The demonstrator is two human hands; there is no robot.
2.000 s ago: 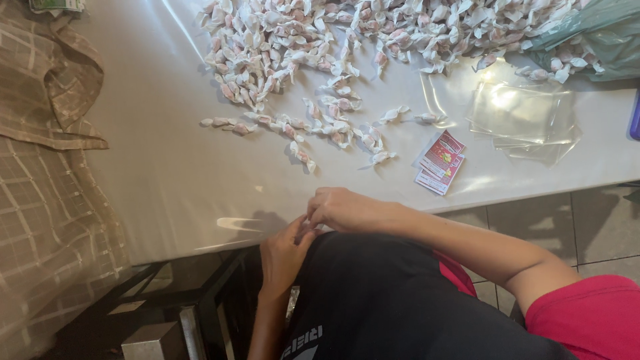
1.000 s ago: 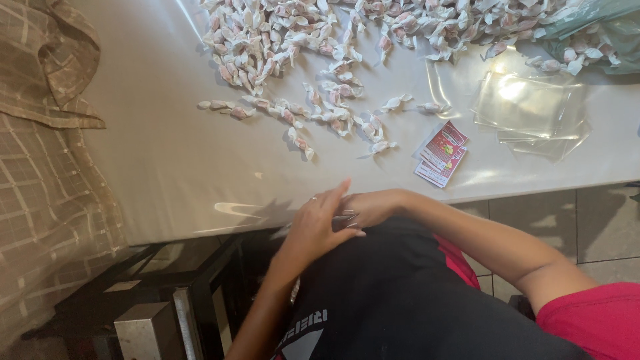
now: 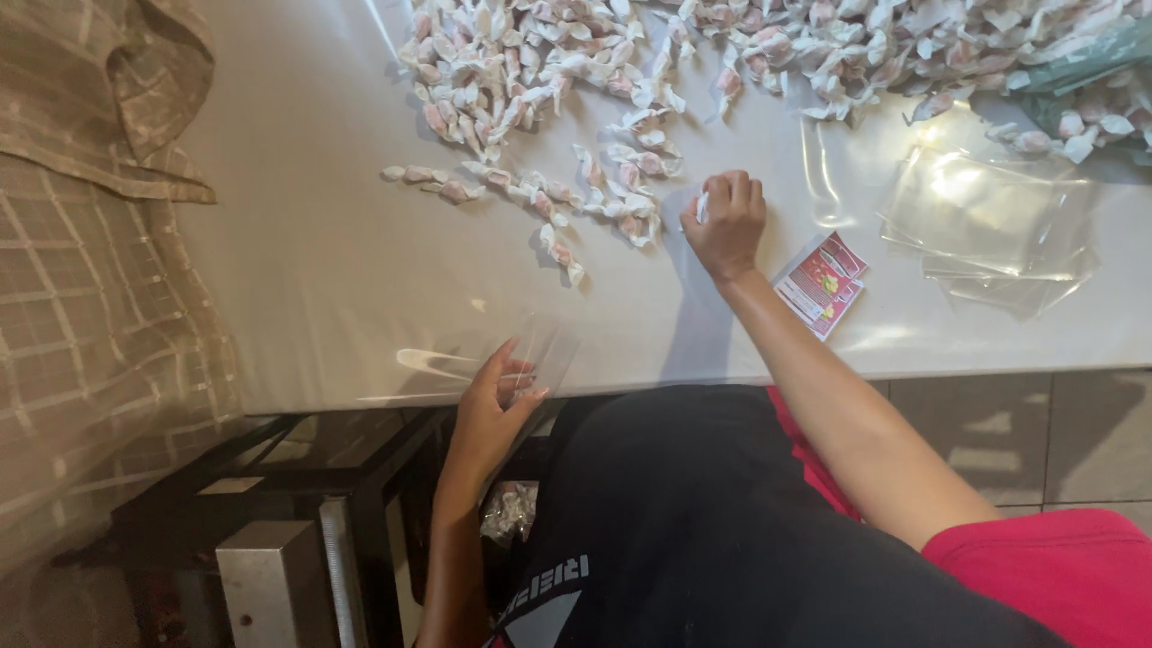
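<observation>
My left hand [image 3: 504, 396] holds a clear plastic bag [image 3: 547, 355] at the table's near edge, its fingers curved around the film. Farther out, my right hand [image 3: 731, 220] is closed on a wrapped candy, of which a bit of white paper [image 3: 701, 207] shows by the thumb. To its left lie loose candies twisted in white paper [image 3: 630, 171], and a big heap of wrapped candies [image 3: 864, 45] spreads along the far side. Red printed labels [image 3: 823, 279] rest beside my right forearm. Flat clear bags [image 3: 990, 216] are stacked to the right of them.
A greenish plastic bag [image 3: 1089, 67] lies among candies at the far right. A checked curtain [image 3: 81, 315] hangs on the left. Below the table edge stands a black metal frame [image 3: 297, 450] with a square metal part [image 3: 270, 576]; a clear bag with contents [image 3: 510, 511] is beside it.
My hands were together at the table's near edge and have moved apart. My right hand has reached out to the candies and closed on one. The clear bag now shows in my left hand.
</observation>
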